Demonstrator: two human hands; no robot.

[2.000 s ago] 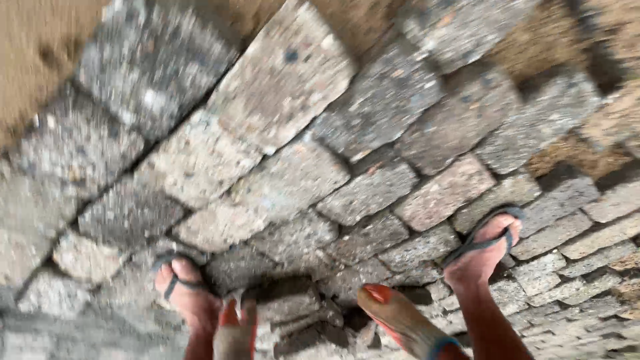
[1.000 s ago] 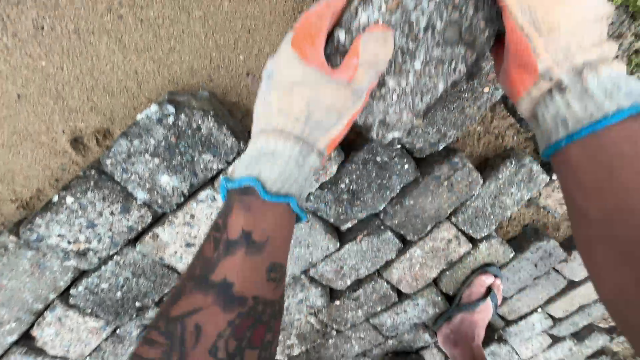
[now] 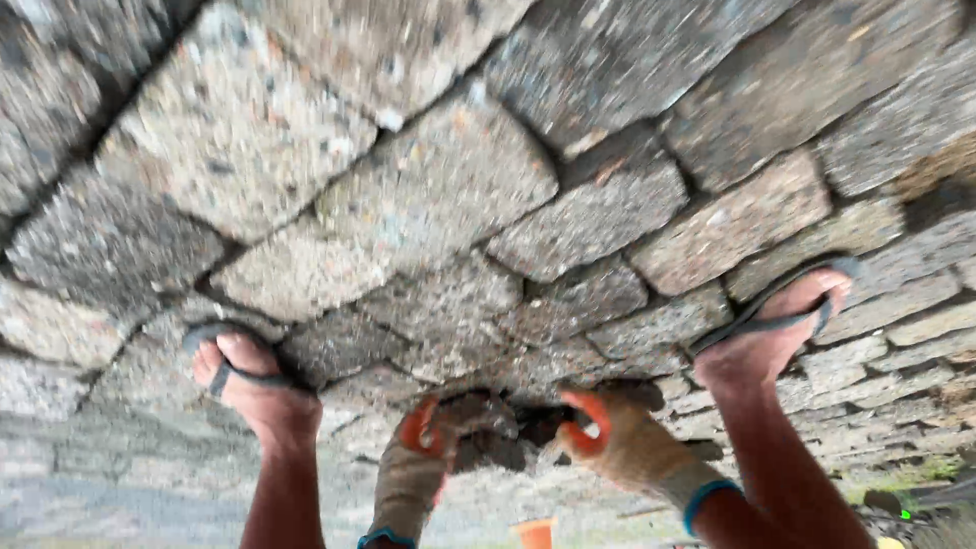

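Observation:
My left hand (image 3: 419,450), in a pale work glove with orange fingertips and blue cuff, is at a dark stone block (image 3: 476,419) in a loose heap between my feet. Whether it grips the block is blurred. To its right, my right hand (image 3: 602,438), gloved alike, curves its thumb and fingers beside the heap's dark gap, with a space between them; its grip cannot be made out. Grey and tan paving stones (image 3: 435,175) lie in slanting rows in front of the heap. More rough stones (image 3: 496,451) sit in the heap, partly blurred.
My feet in dark flip-flops stand on the paving, the left foot (image 3: 252,374) and the right foot (image 3: 770,328) wide apart. An orange object (image 3: 535,532) is at the bottom edge. Green plants (image 3: 930,469) grow at the lower right. Sandy ground (image 3: 938,164) shows at the right edge.
One second ago both hands held a large grey stone over the paving; now they are down at the heap between my feet and that stone is out of them. The view has swung strongly.

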